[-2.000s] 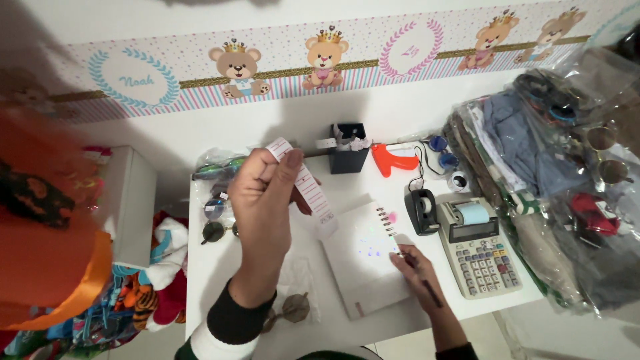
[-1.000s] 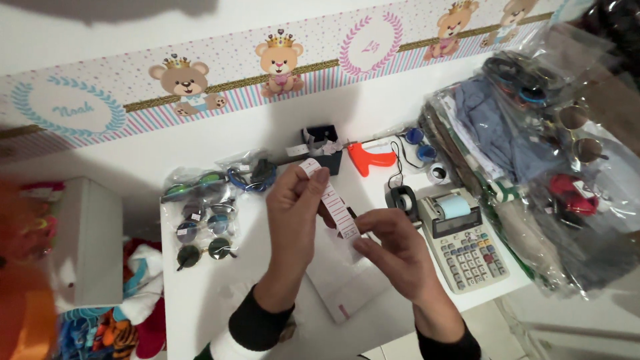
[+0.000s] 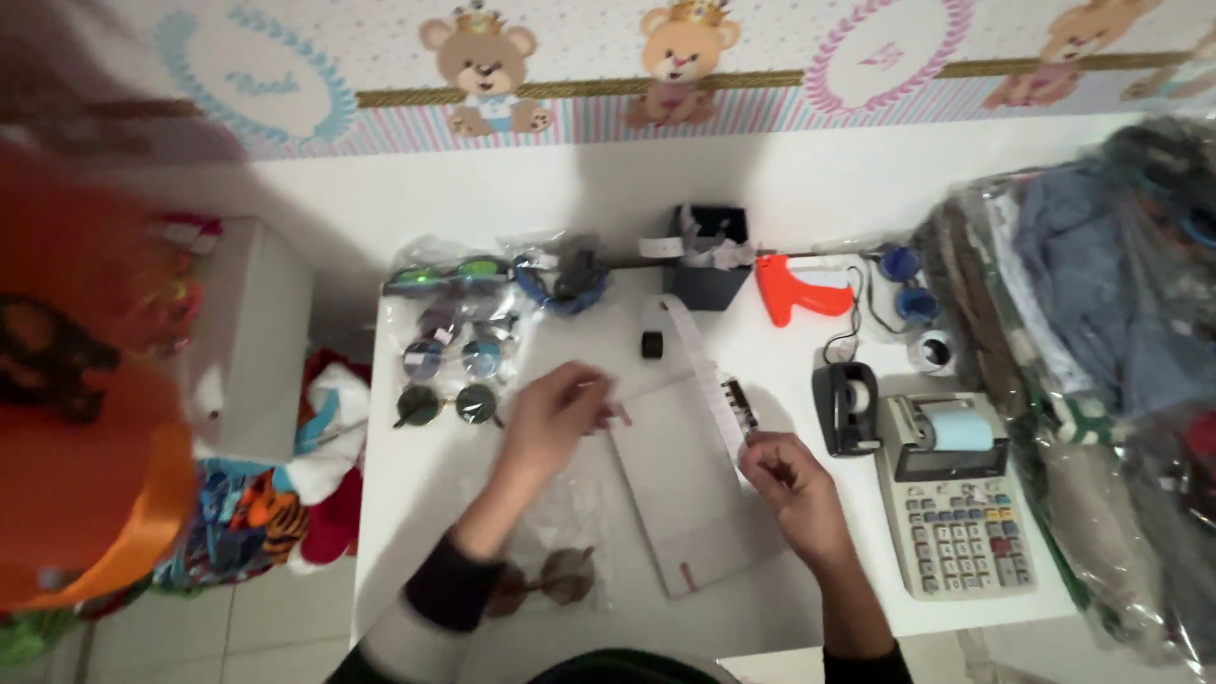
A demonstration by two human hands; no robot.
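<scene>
My right hand [image 3: 784, 480] pinches the lower end of a long white paper strip [image 3: 705, 372], which bears print and runs up toward a black box. My left hand [image 3: 560, 413] is blurred above the white table, left of the strip; something small and pale shows by its fingertips, too blurred to name. Beneath the strip lies a white spiral notebook [image 3: 679, 503]. A small black cylinder [image 3: 652, 344] stands above the notebook. Sunglasses in clear plastic [image 3: 446, 404] lie left of my left hand, and a brown pair [image 3: 541, 579] lies below it.
A black box with papers [image 3: 708, 285], an orange tagging gun [image 3: 798, 290], a black tape dispenser [image 3: 845, 408] and a printing calculator [image 3: 955, 494] stand along the back and right. Bagged clothes [image 3: 1073, 380] are piled at right. An orange object [image 3: 85, 380] fills the left edge.
Both hands were together on the strip a second ago. Now my left hand is apart at the left, and my right hand holds the strip lower, over the notebook.
</scene>
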